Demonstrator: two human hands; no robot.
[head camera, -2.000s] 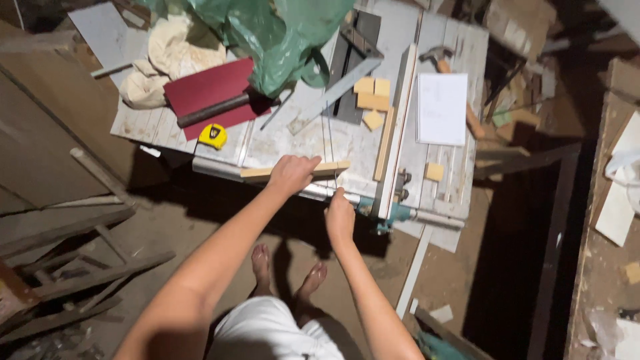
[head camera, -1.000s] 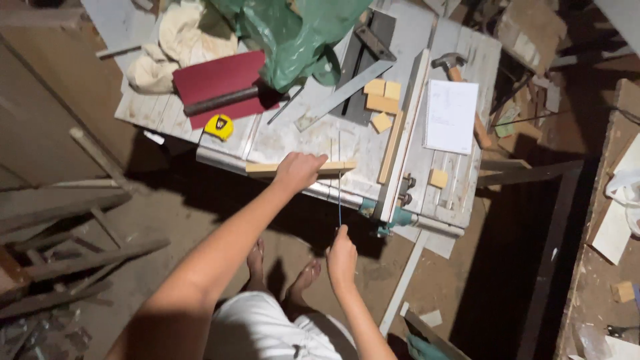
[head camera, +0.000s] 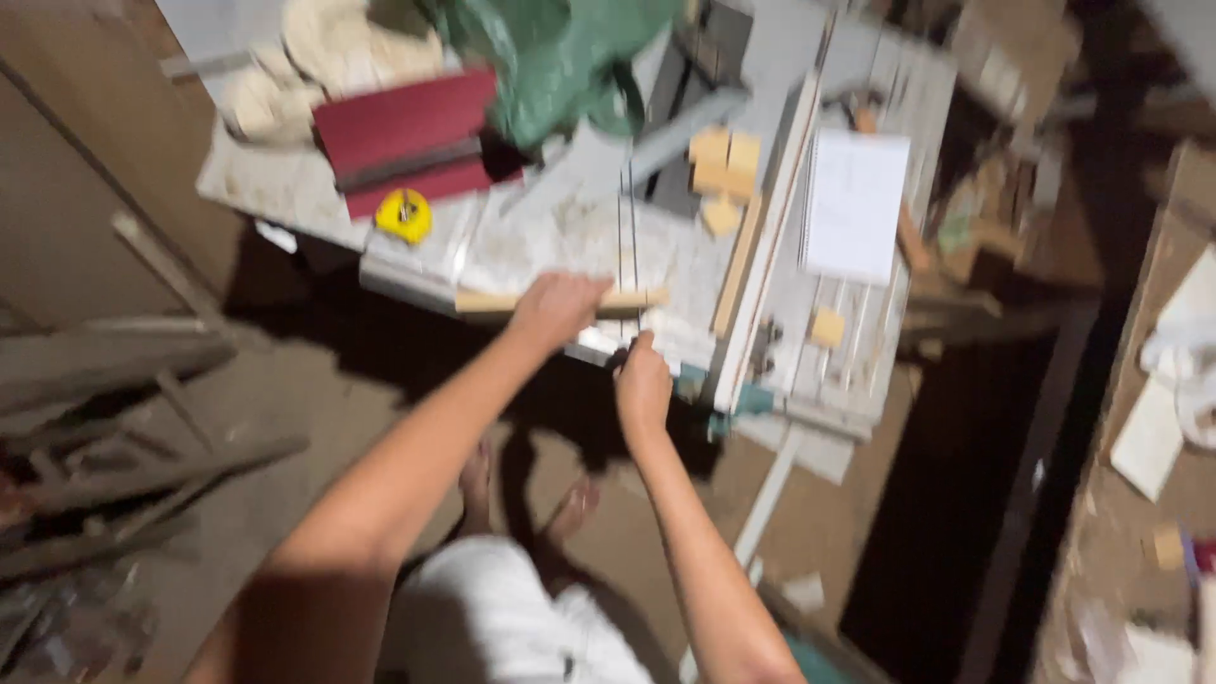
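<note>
My left hand (head camera: 560, 306) grips a narrow wooden strip (head camera: 632, 300) and holds it down along the near edge of the white worktable (head camera: 541, 252). Just to the right, my right hand (head camera: 644, 380) is closed on the dark handle of a thin-bladed saw (head camera: 627, 228), whose blurred blade crosses the strip near its right end and points away from me. Whether the blade has cut into the strip cannot be told. Small wooden blocks (head camera: 724, 176) lie beyond, next to a long metal fence (head camera: 774, 237) with another wooden strip (head camera: 737, 266) along its left side.
Left on the table are a yellow tape measure (head camera: 404, 216), a dark red sheet (head camera: 408, 133), a cream cloth (head camera: 351, 57) and a green plastic bag (head camera: 570, 66). A spiral notebook (head camera: 855, 207), a hammer (head camera: 863, 112) and a loose block (head camera: 826, 327) lie right of the fence.
My right hand has moved away from me toward the strip since one second ago, when it was lower and more of the blade showed before the table. My left hand stays on the strip.
</note>
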